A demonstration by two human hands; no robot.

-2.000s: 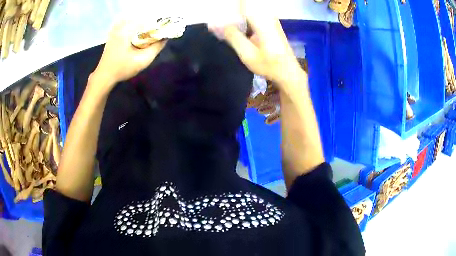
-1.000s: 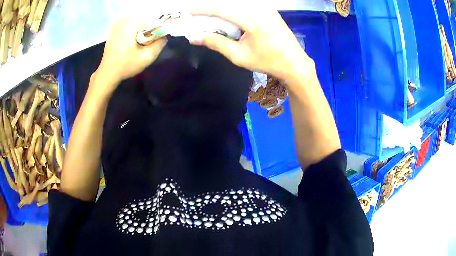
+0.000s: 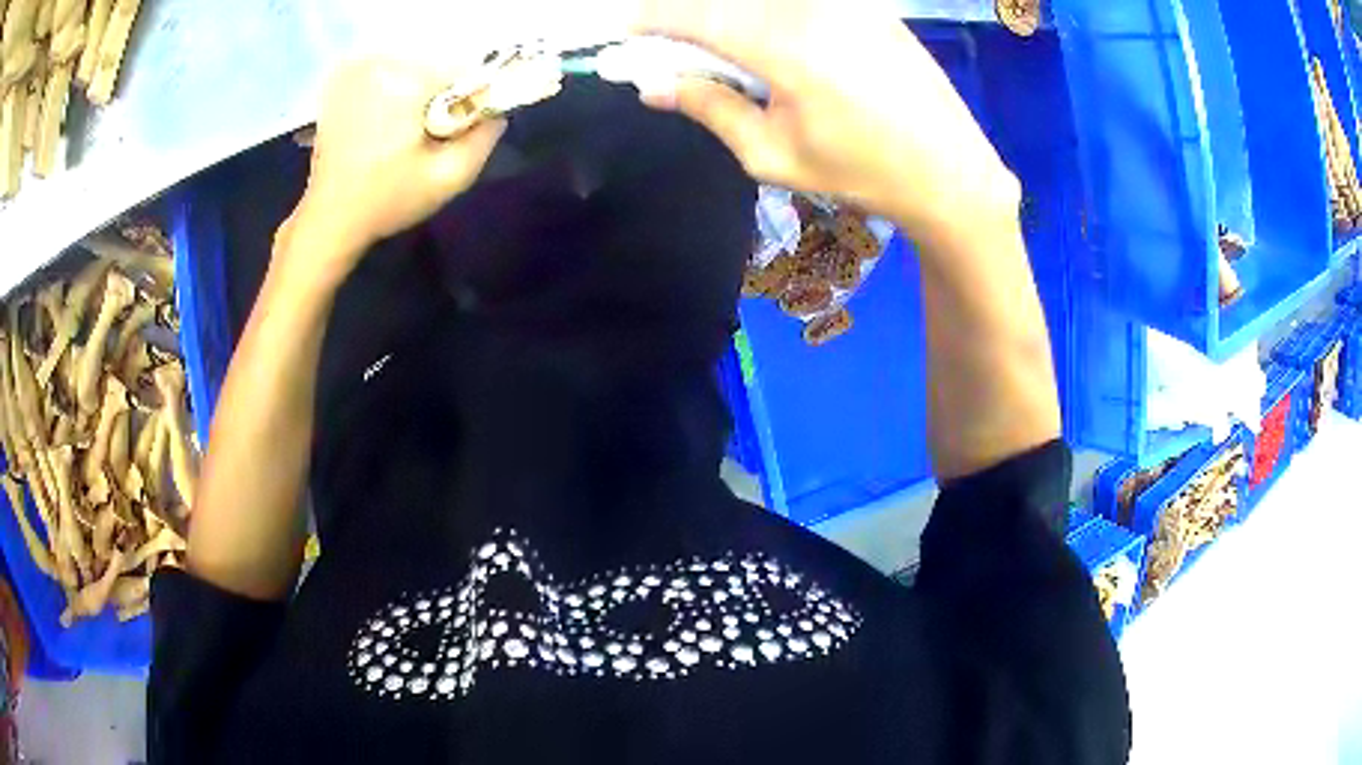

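Note:
My left hand (image 3: 374,157) is at the table's near edge, its fingers closed on a tan sole piece (image 3: 475,102) with slots, partly washed out by glare. My right hand (image 3: 851,127) grips a small pale object, which looks like a glue bottle (image 3: 672,66). Its narrow bluish tip points left and meets or nearly meets the sole piece; exact contact cannot be told. Both hands are close together above my dark-clothed lap.
Joined tan limbs (image 3: 53,67) lie at the table's far left. A blue bin of loose leg pieces (image 3: 105,434) stands at left. Brown oval parts (image 3: 814,269) and white plastic sit in a low blue bin at right. Tall blue bins (image 3: 1135,165) and stacked parts crates (image 3: 1195,523) stand farther right.
My right hand has come down and inward with the pale object, whose bluish tip now shows at the sole piece. My left hand has stayed nearly in place, still holding the sole piece.

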